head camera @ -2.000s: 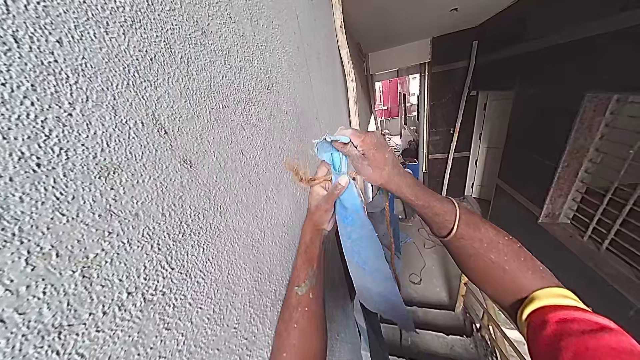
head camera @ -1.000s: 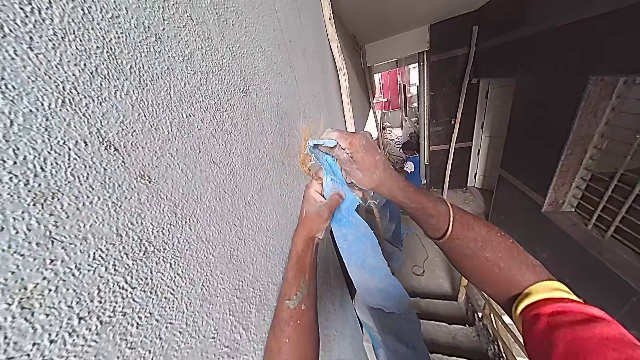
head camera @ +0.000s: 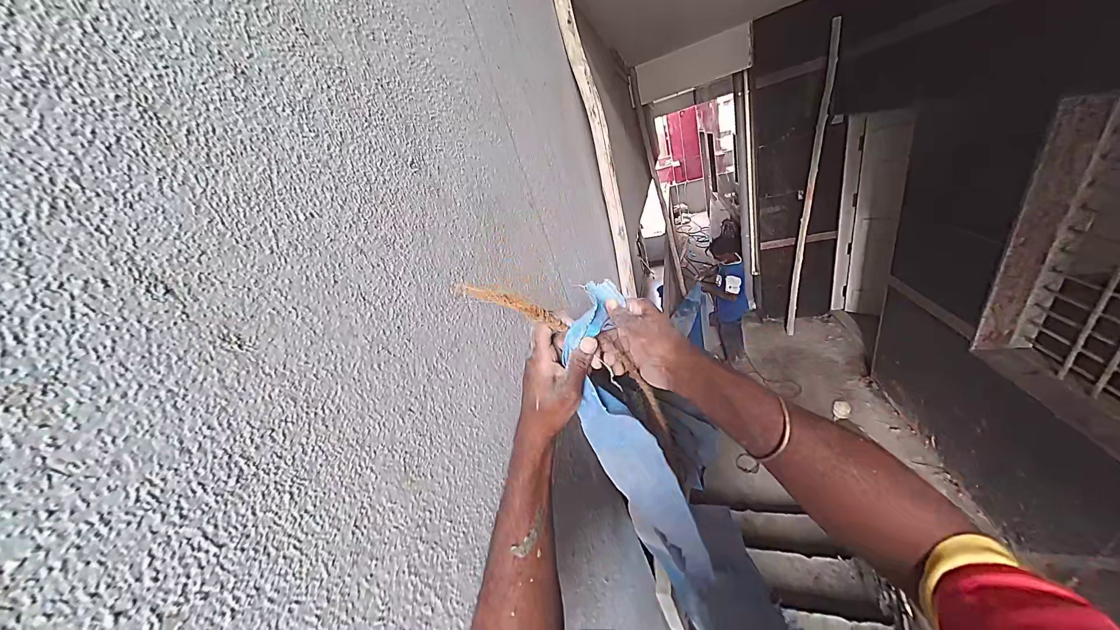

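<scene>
A long blue strip of cloth or sheeting (head camera: 639,477) hangs from both hands beside the textured grey wall. My left hand (head camera: 556,376) pinches it between thumb and fingers, close to the wall. Just to the right, my right hand (head camera: 647,341) grips the strip's bunched upper end. A frayed brown fibre rope (head camera: 512,302) sticks out leftward from behind my left fingers. More rope (head camera: 647,402) runs down below my right hand, behind the strip. What lies between the two palms is partly hidden.
The rough grey wall (head camera: 262,315) fills the left side, with a wooden pole (head camera: 599,140) along its edge. Concrete steps (head camera: 814,573) descend below. Farther off, a person in a blue shirt (head camera: 728,284) stands near a leaning pole (head camera: 814,175). A barred window (head camera: 1081,324) is at right.
The rope's frayed end, upright beside the hands one second ago, now points left along the wall. My left hand has shifted its hold at the strip's upper part. The person beyond shows more fully.
</scene>
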